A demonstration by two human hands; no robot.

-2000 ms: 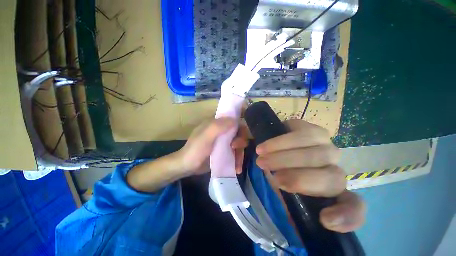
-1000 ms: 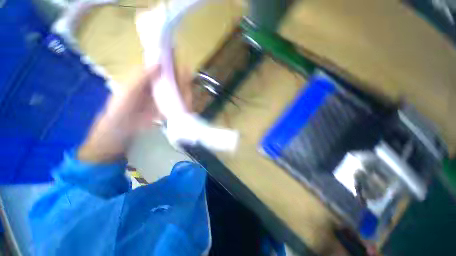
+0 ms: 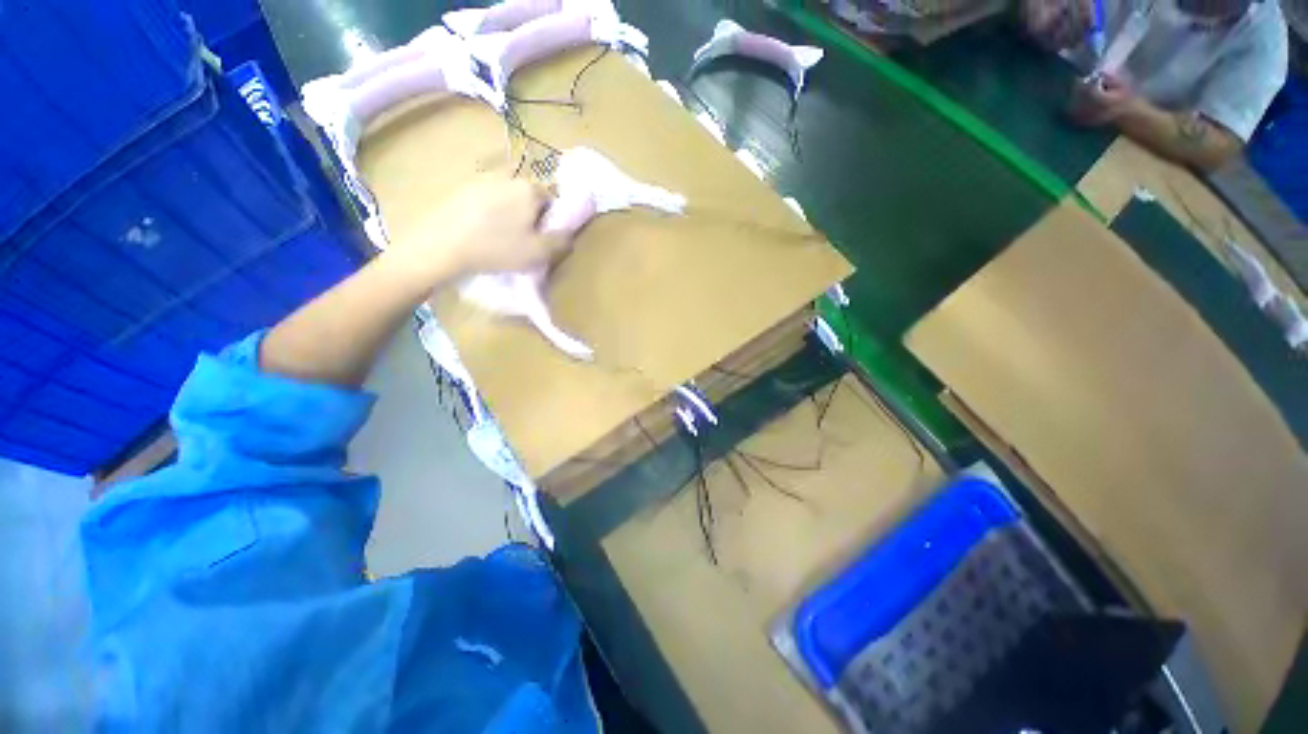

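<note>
My left hand (image 3: 502, 230) is closed around the pink middle of a white and pink cat-ear headband (image 3: 617, 187), over the top cardboard sheet (image 3: 689, 308) of the stack. One ear end points to the right, the other end points down towards me. I cannot tell if the headband touches the sheet. Several more headbands (image 3: 409, 89) lie in a row at the sheet's far left edge, with dark wires on the board. My right hand is not in view, and neither is the screwdriver.
Blue crates (image 3: 129, 230) stand at left. The blue tray (image 3: 897, 566) with the patterned mat is at the lower right. Beyond the green conveyor edge (image 3: 990, 129) is a person (image 3: 1205, 72). A single headband (image 3: 757, 52) lies on the belt. White ends and wires stick out of the stack.
The view has swung left to the stack. My left hand has carried the headband from above the bench to over the top cardboard. My right hand and the screwdriver have left the picture.
</note>
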